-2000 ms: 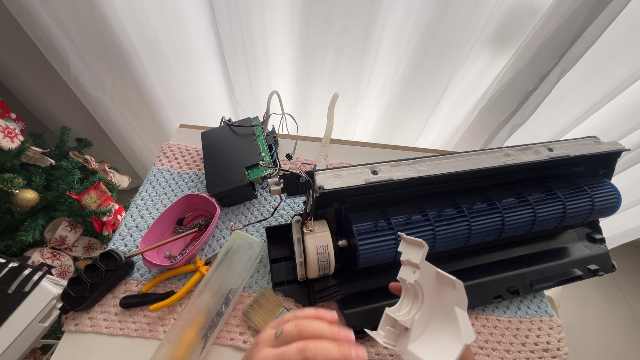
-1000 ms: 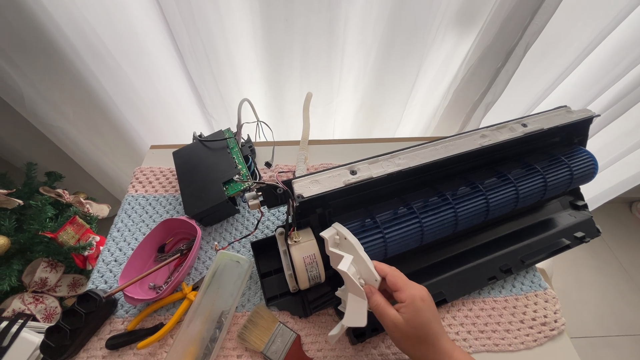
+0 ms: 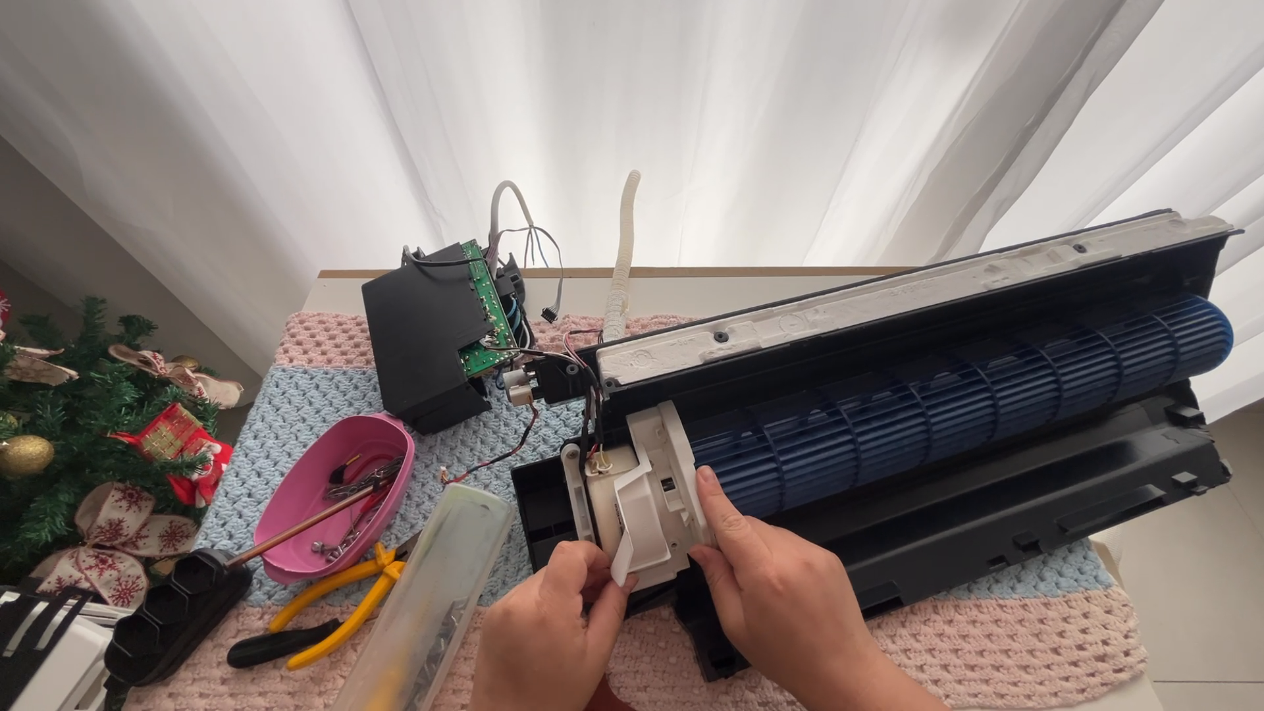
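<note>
A white plastic motor cover sits over the fan motor at the left end of the black air-conditioner chassis. My left hand pinches the cover's lower left corner between thumb and fingers. Along the cover's right edge, beside the blue cross-flow fan, my right hand grips with its index finger extended upward. Wires run from the motor up to the black control box with its green circuit board.
Left of the chassis are a pink tub of screws and small tools, yellow-handled pliers, a screwdriver handle and a clear plastic case. A white hose rises behind. A decorated Christmas tree stands at far left.
The white cover has moved from in front of the chassis onto the motor. My left hand, out of view a second ago, is now on it too. The paintbrush is no longer visible.
</note>
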